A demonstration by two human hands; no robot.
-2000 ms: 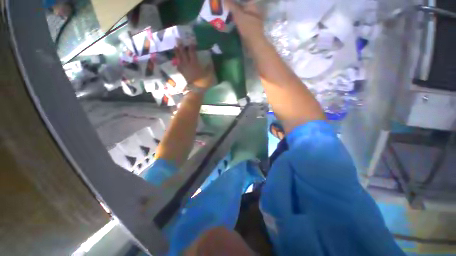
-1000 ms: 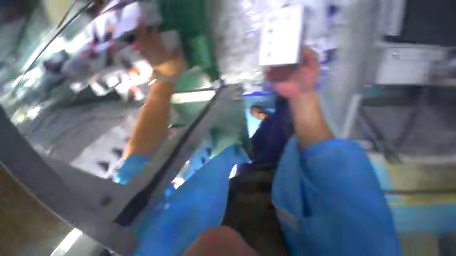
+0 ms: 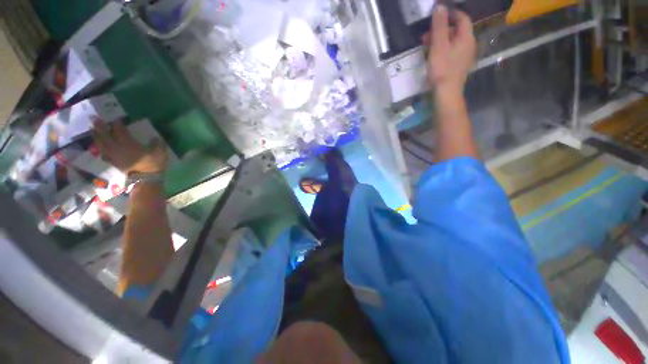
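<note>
White printed cartons [image 3: 77,119] with black and orange-red marks lie in a pile on the green work surface [image 3: 153,78] at the left. My left hand [image 3: 124,149] rests on the pile with its fingers spread; blur hides any contact under the palm. My right hand [image 3: 452,53] is at the black conveyor belt [image 3: 483,11] at the top. A white carton [image 3: 418,8], cut off by the top edge, lies on the belt beside its fingertips. The frame does not show whether the fingers still grip it.
A heap of white and clear scrap [image 3: 284,64] in a blue-edged liner lies between table and conveyor. A pale hose [image 3: 167,32] lies at the table's top. An orange-yellow guard [image 3: 536,8] is beyond the belt. A grey rail [image 3: 206,227] edges the table.
My right hand has moved from over the scrap heap, up and right to the conveyor, with the carton. My left hand stays on the pile. The view has turned right.
</note>
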